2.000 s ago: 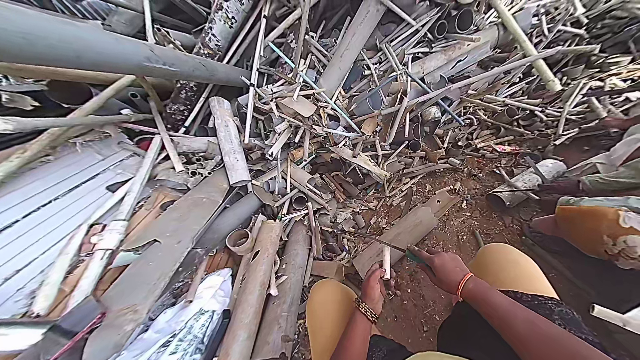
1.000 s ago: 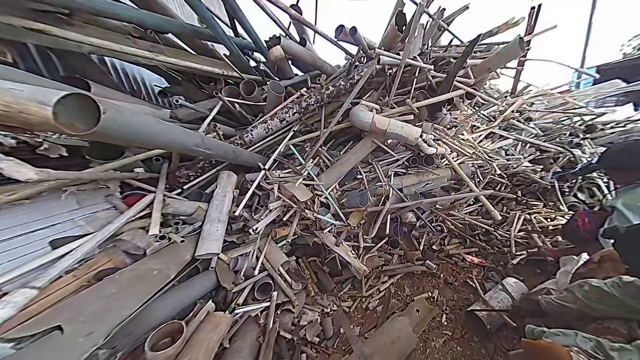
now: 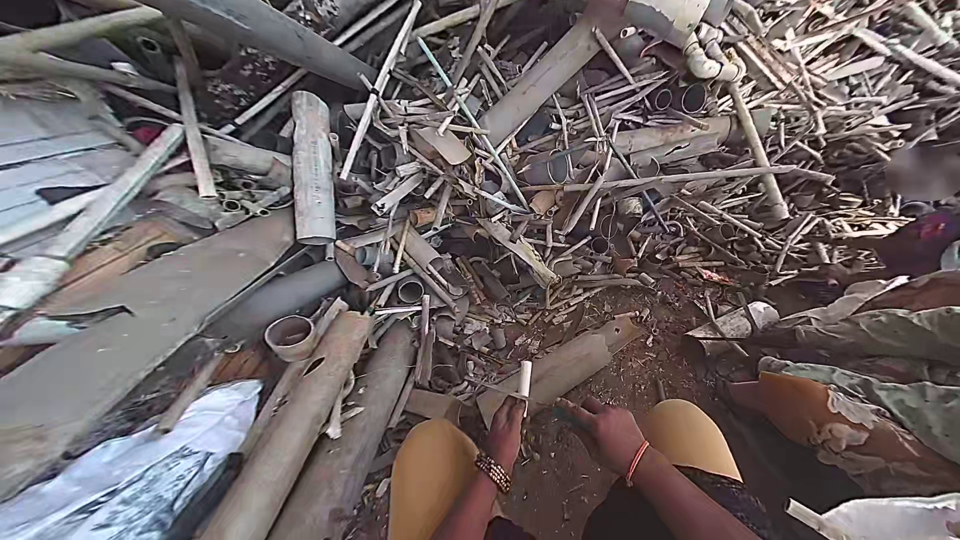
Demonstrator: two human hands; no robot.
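Observation:
My left hand (image 3: 507,426), with a beaded bracelet at its wrist, holds a short white plastic pipe piece (image 3: 525,379) upright between my knees. My right hand (image 3: 609,431), an orange band at its wrist, grips a tool whose thin blade (image 3: 501,389) lies across the white pipe. The tool looks like a knife; its handle is mostly hidden in my fingers. Just beyond my hands, a split grey pipe section (image 3: 559,365) lies on the dirt.
A heap of scrap plastic pipes (image 3: 532,82) rises ahead. Long split pipes (image 3: 292,420) and a white sack (image 3: 187,457) lie at left. An upright pipe ring (image 3: 290,337) sits near them. At right are a person's clothes and a broken pipe (image 3: 739,321).
The view tipped up to the heap, leaving my hands out of sight, and has come back down. Both hands are again at the white pipe piece, as two seconds ago.

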